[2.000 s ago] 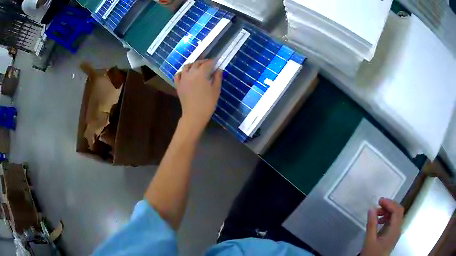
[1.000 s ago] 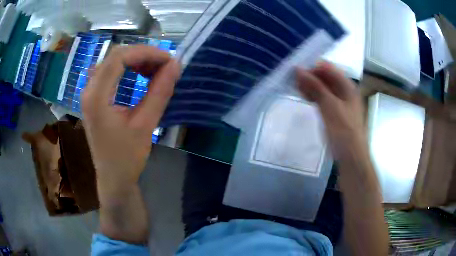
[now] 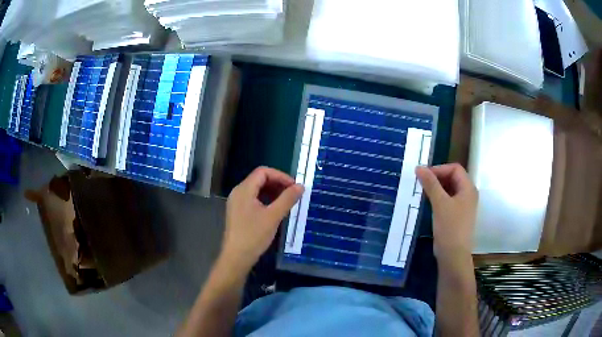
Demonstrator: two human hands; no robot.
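A blue cell string (image 3: 360,191) with pale lines across and a white strip down each long side lies on a greyish clear sheet (image 3: 343,274) directly before me. The sheet's border shows around the cells. My left hand (image 3: 265,205) has thumb and forefinger pinched at the left edge of the cell string, by the left white strip. My right hand (image 3: 450,191) has thumb and forefinger at the right edge, by the right white strip. The pale template is hidden under the cells.
Stacks of cell strings (image 3: 146,118) stand at the left. Piles of white sheets (image 3: 221,20) line the far side. A pale block (image 3: 511,178) sits in an open carton (image 3: 575,197) at right, above a wire rack (image 3: 538,286). A torn brown box (image 3: 112,227) is on the floor.
The view has turned right. A cell string was taken from the left stack, carried across in both hands, and now lies flat over the clear sheet and template.
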